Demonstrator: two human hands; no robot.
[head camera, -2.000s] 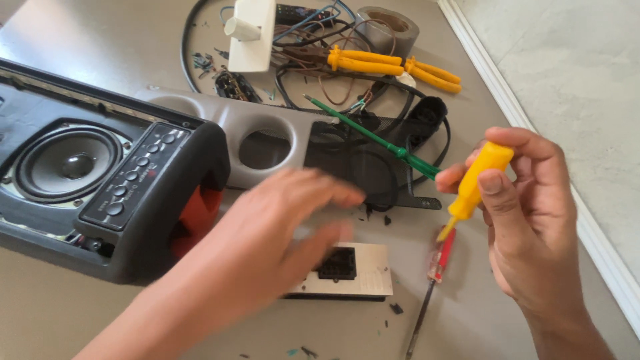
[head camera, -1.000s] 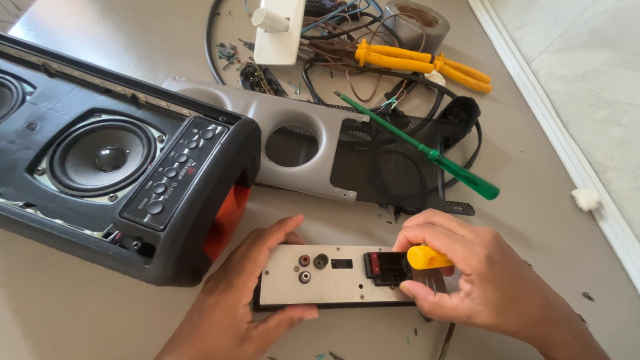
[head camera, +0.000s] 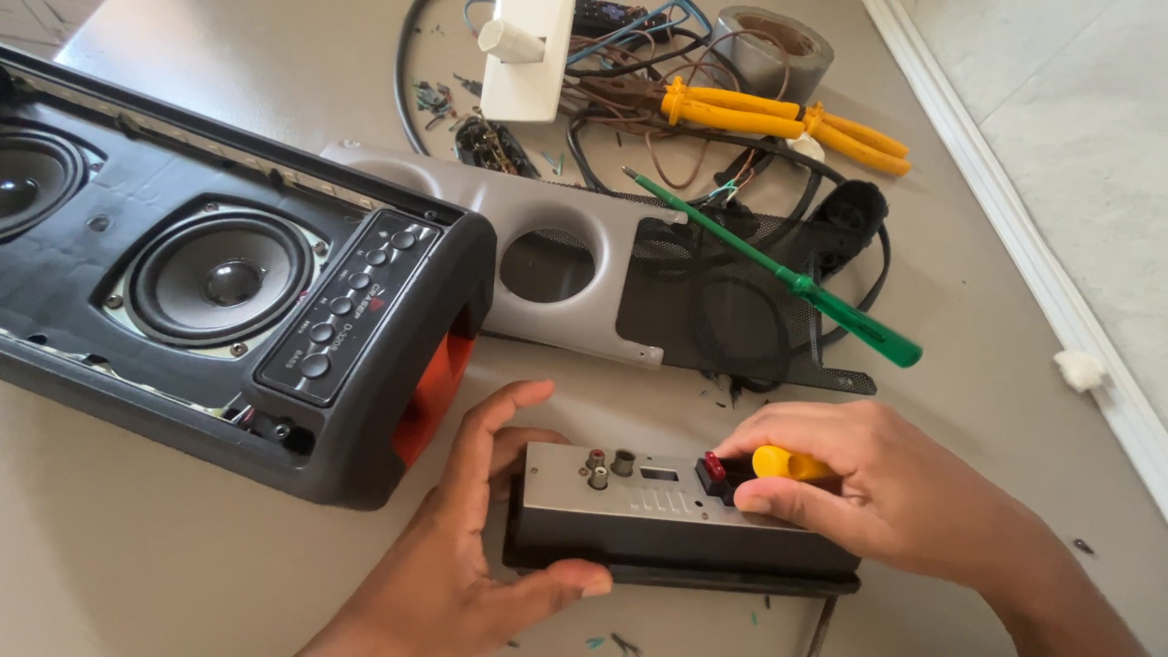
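A black module with a metal panel (head camera: 566, 488), bearing round sockets and a red-and-black terminal block (head camera: 712, 473), lies near the table's front. My left hand (head camera: 474, 520) curves around its left end, thumb and fingers apart; whether it touches is unclear. My right hand (head camera: 849, 474) holds a yellow-handled screwdriver (head camera: 789, 463) over the panel's right part, fingers at the terminal block; the driver's tip is hidden. At the left rests a black speaker box (head camera: 411, 301) with its drivers exposed. A green screwdriver (head camera: 785, 274) lies across a perforated grille (head camera: 675, 301).
Yellow-handled pliers (head camera: 757, 114), a roll of grey tape (head camera: 776, 50), tangled cables and a white socket plate (head camera: 529, 64) lie at the back. A grey frame with round openings (head camera: 465, 192) sits behind the module. A white trim strip (head camera: 1022, 237) edges the right side.
My right hand has gone from holding the yellow screwdriver up at the right to the module's panel. My left hand has come to the module's left end, which now sits more tilted.
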